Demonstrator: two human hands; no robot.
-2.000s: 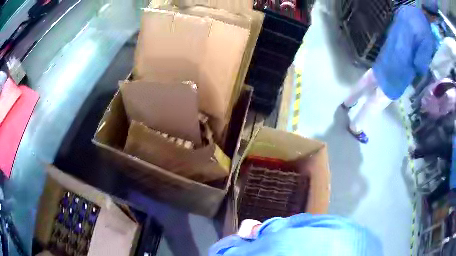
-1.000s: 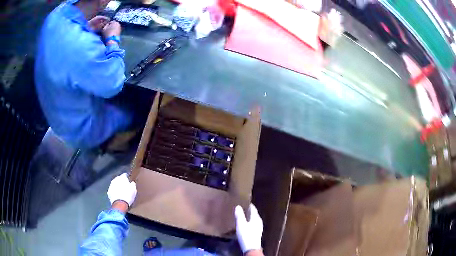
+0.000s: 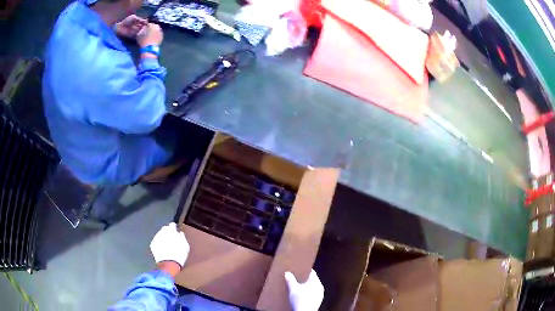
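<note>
A brown open carton (image 3: 225, 262) stands low in front of me, its far end at the edge of the green bench. Inside is a brown divider grid (image 3: 222, 200) with dark blue blocks (image 3: 265, 206) in the cells on the right side. My left hand (image 3: 170, 244), in a white glove, is at the carton's near left corner; its fingertips touch the edge. My right hand (image 3: 304, 290), in a white glove, is at the right flap (image 3: 302, 234) near its lower end, thumb apart from the fingers. How firmly either hand grips is hard to see.
The green bench (image 3: 292, 130) holds a red-orange sheet (image 3: 371, 64), a long black tool (image 3: 207, 82) and a black tray (image 3: 185, 15). A person in blue (image 3: 100, 97) sits at the left. Another carton (image 3: 474, 282) stands at the lower right; dark stacked crates (image 3: 21, 194) are at far left.
The view has turned from the stacked cartons to the bench. Since one second ago, the carton sits closer to or partly under the bench edge, and both hands remain at it.
</note>
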